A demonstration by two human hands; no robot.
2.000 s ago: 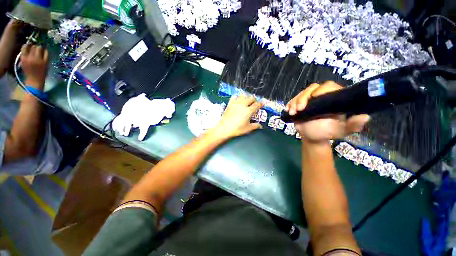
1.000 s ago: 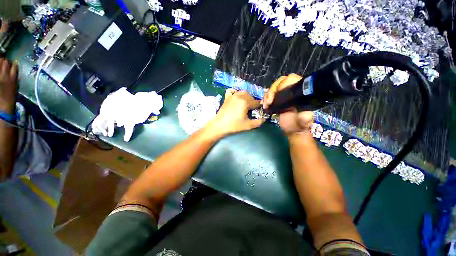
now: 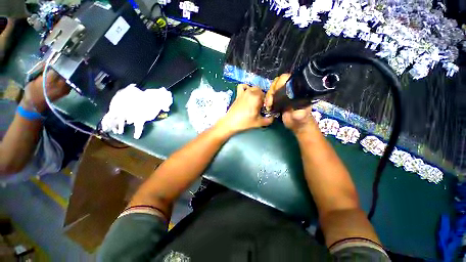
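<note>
My right hand (image 3: 291,108) is closed around a thick black electric screwdriver (image 3: 301,87), whose tip end points down at the bench edge strip. Its black cord loops up and to the right. My left hand (image 3: 248,109) is right beside the tip, fingertips and thumb on a small white plastic assembly (image 3: 266,112), mostly hidden between both hands. More white assemblies (image 3: 349,134) lie in a row to the right along the blue edge strip. Tiny screws (image 3: 271,173) lie loose on the green mat in front.
A small clear bag (image 3: 207,107) and white glove (image 3: 137,111) lie left of my left hand. Beyond them is a black machine (image 3: 120,48) with a pale hose. A heap of white parts (image 3: 388,33) sits beyond the row. Another person's arm (image 3: 23,128) is at left; blue cloth (image 3: 452,230) lower right.
The screwdriver and my right hand have moved left to meet my left hand, and the tool now stands steeper. The view has shifted. The other person's hand has moved in by the machine.
</note>
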